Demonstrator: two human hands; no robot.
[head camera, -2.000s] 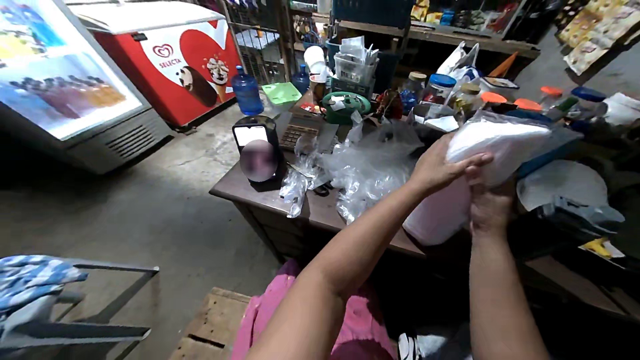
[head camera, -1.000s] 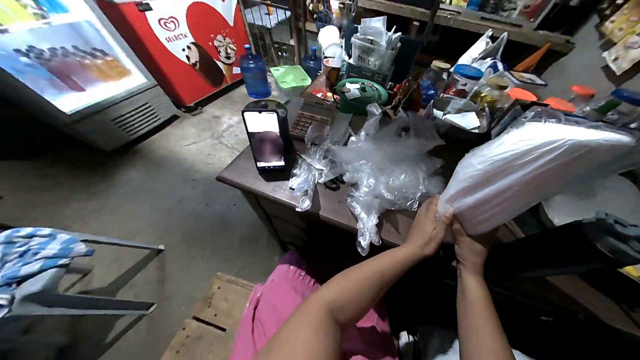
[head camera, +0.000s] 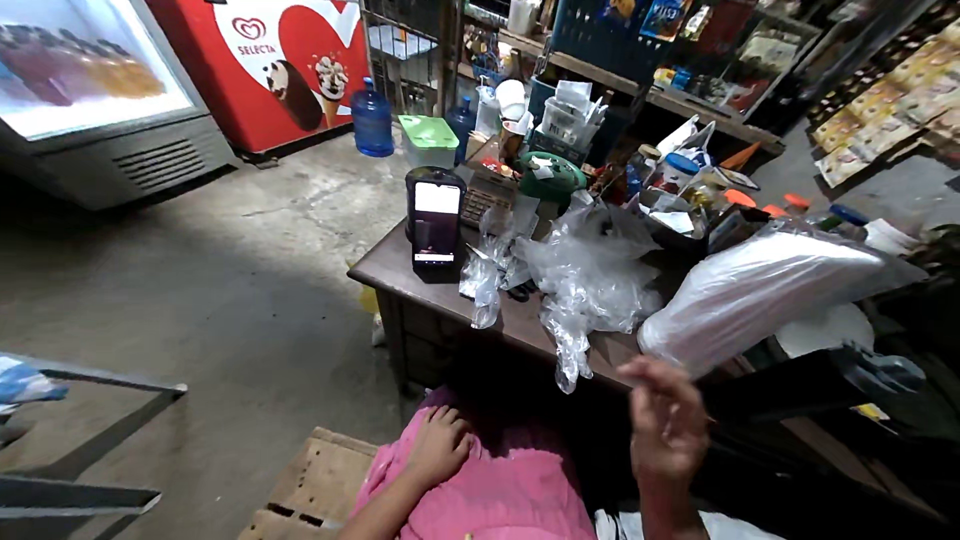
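My left hand (head camera: 441, 444) rests on the pink cloth (head camera: 499, 491) over my lap, holding nothing. Raised just below the desk's front edge, my right hand (head camera: 666, 420) is empty, its fingers blurred and partly bent. Close above it, a large filled clear plastic bag (head camera: 757, 296) with whitish and pinkish contents leans on the right part of the dark wooden desk (head camera: 405, 274). Crumpled clear plastic bags (head camera: 592, 270) lie in the middle of the desk and hang over its front edge. A smartphone (head camera: 436, 225) stands upright at the desk's left corner, its screen lit.
Behind the phone are a calculator (head camera: 484, 204) and a green basket (head camera: 553, 176). Jars with coloured lids (head camera: 681, 169) crowd the back right. A wooden bench (head camera: 307, 487) and metal frame legs (head camera: 97, 495) stand lower left. A blue water jug (head camera: 373, 124) stands near the red freezer (head camera: 262, 75).
Both hands have let go of the filled plastic bag, which now leans on the desk. My left hand has moved down to my lap; my right hand is just below the bag.
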